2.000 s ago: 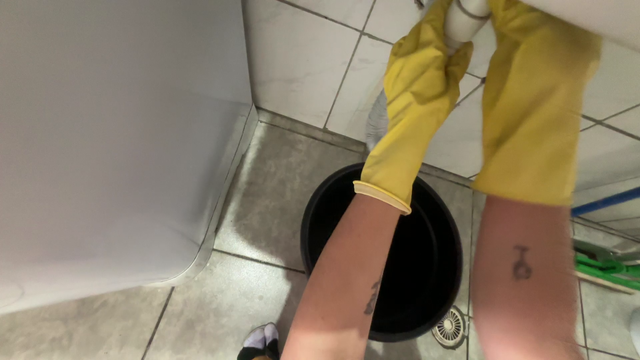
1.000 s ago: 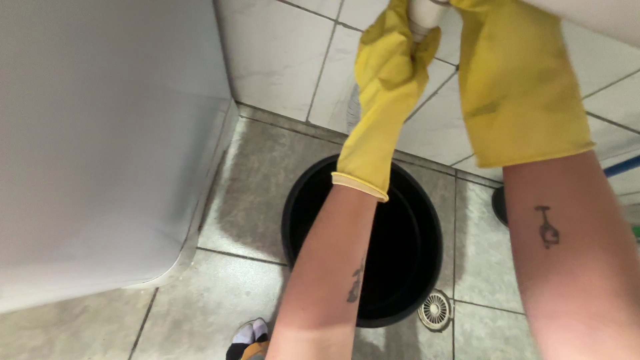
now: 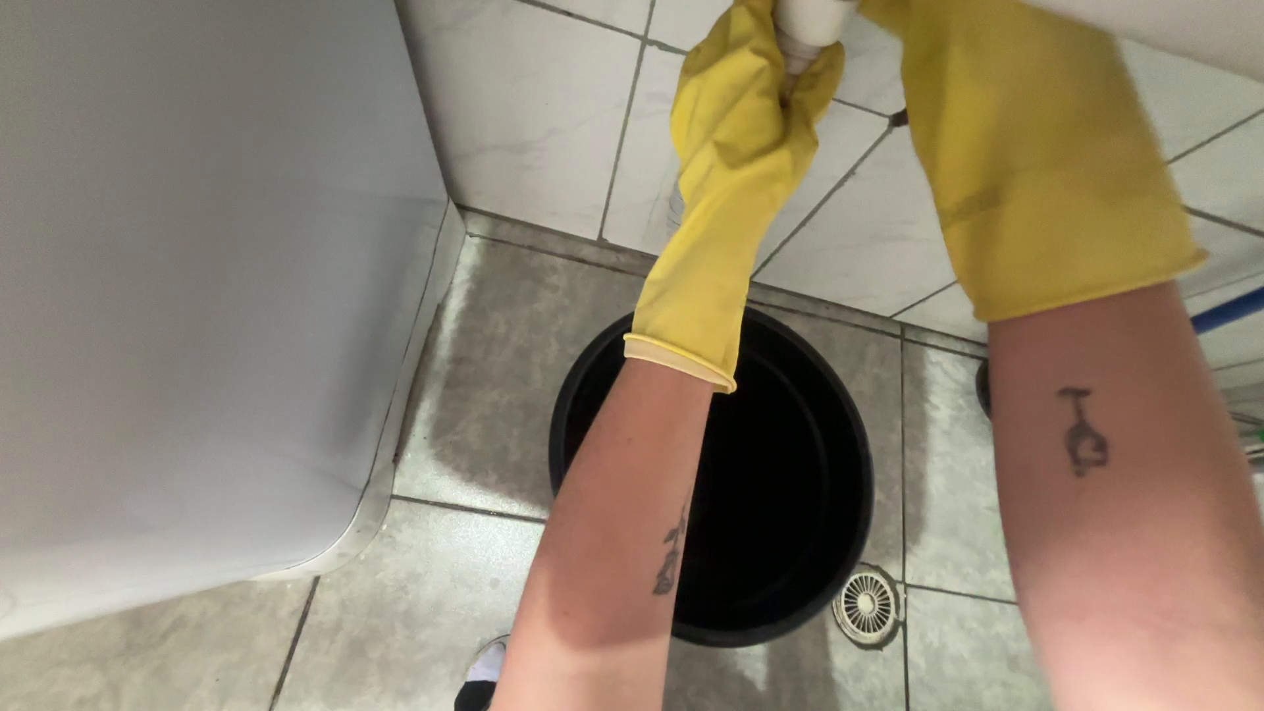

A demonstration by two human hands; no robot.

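My left hand (image 3: 755,99), in a yellow rubber glove, is closed around a white plastic pipe fitting (image 3: 812,25) at the top of the view. My right hand (image 3: 1007,89), in a matching glove, reaches up to the right of the fitting; its fingers are out of frame, so what it touches cannot be seen. Under my left forearm a round black plastic tub (image 3: 780,474) stands on the floor. A greyish corrugated hose (image 3: 676,207) shows partly behind my left glove, near the tiled wall (image 3: 533,118).
A large white appliance or cabinet side (image 3: 217,276) fills the left. A round floor drain (image 3: 867,605) lies beside the tub. The pale edge of a basin or similar fixture (image 3: 1195,30) overhangs at top right. A blue handle (image 3: 1229,311) leans at the right edge; my foot (image 3: 484,667) is at the bottom.
My left hand stays at the white fitting throughout. My right forearm has swung outward to the right compared with the earliest frame. The view has shifted slightly.
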